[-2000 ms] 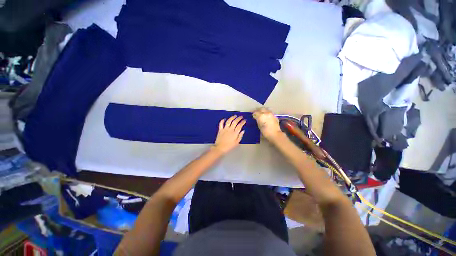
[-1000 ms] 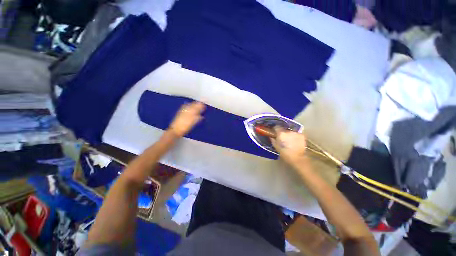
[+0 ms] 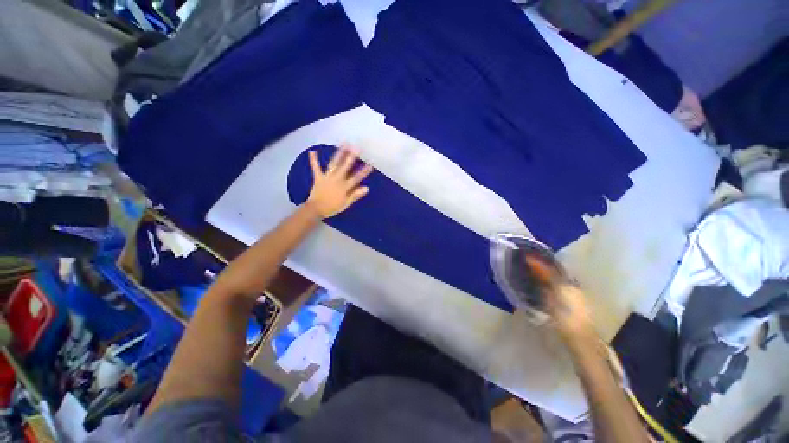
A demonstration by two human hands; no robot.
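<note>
A long navy cut piece [image 3: 415,227] lies flat on the white-covered table [image 3: 458,350], its rounded end at the left. My left hand [image 3: 336,183] is spread over the piece near that rounded end, fingers apart, holding nothing. My right hand [image 3: 567,304] is blurred and closed around the handle of the steam iron [image 3: 525,275]. The iron's tip is over the right end of the navy piece, and its body extends past that end. The sole is hidden, so pressing contact cannot be told.
A wide navy stack [image 3: 493,112] with uneven edges lies behind the piece. Another navy layer [image 3: 234,108] hangs over the table's left edge. A dark square pad [image 3: 644,350], a yellow hose [image 3: 638,405] and white and grey cloth heaps [image 3: 731,251] are at the right.
The view has turned, so the table appears more tilted. My right hand took hold of the iron after pressing on the piece; the iron is now at the piece's right end. My left hand is nearer the rounded end.
</note>
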